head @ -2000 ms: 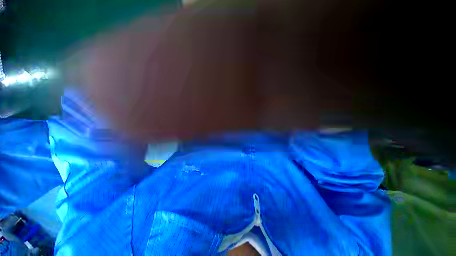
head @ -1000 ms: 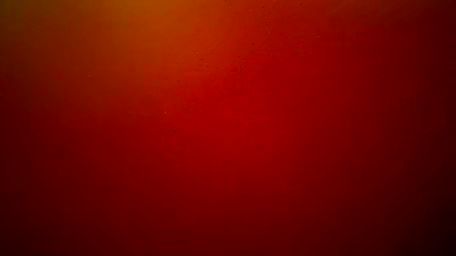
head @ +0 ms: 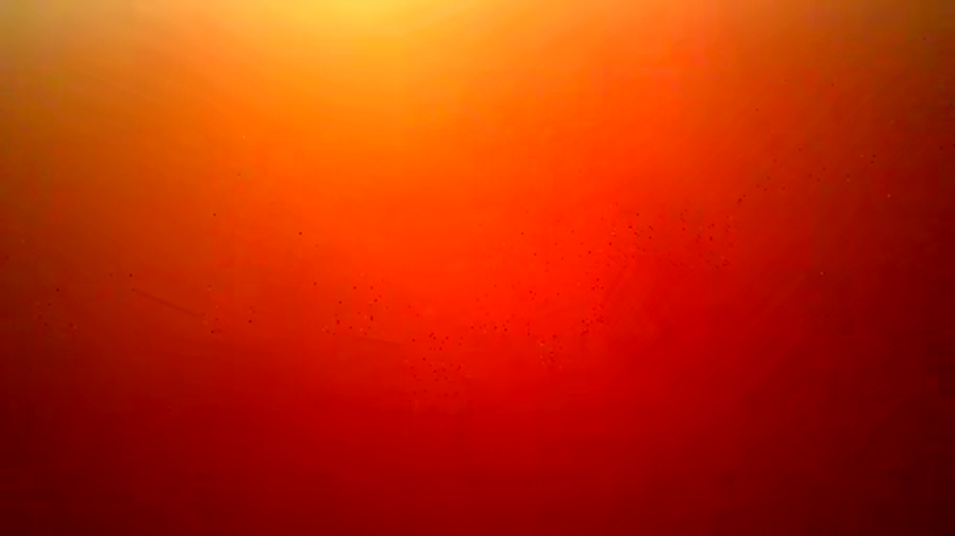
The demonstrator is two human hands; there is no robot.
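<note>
A blurred, glowing covering (head: 478,262) fills the whole head view, very close against the lens. It is yellow-orange at the top, red in the middle and dark red along the bottom, with tiny dark and light specks across it. It may be skin lit from behind, but no fingers or outline show. I cannot make out my left hand or my right hand, nor tell whether either one is the covering. Any work object is hidden.
Nothing else can be made out. The bench, other objects and surroundings are all hidden behind the glow.
Two seconds ago a large blurred hand covered the upper view above the blue smock; the smock is now hidden. The red glow is brighter and more orange than one second ago.
</note>
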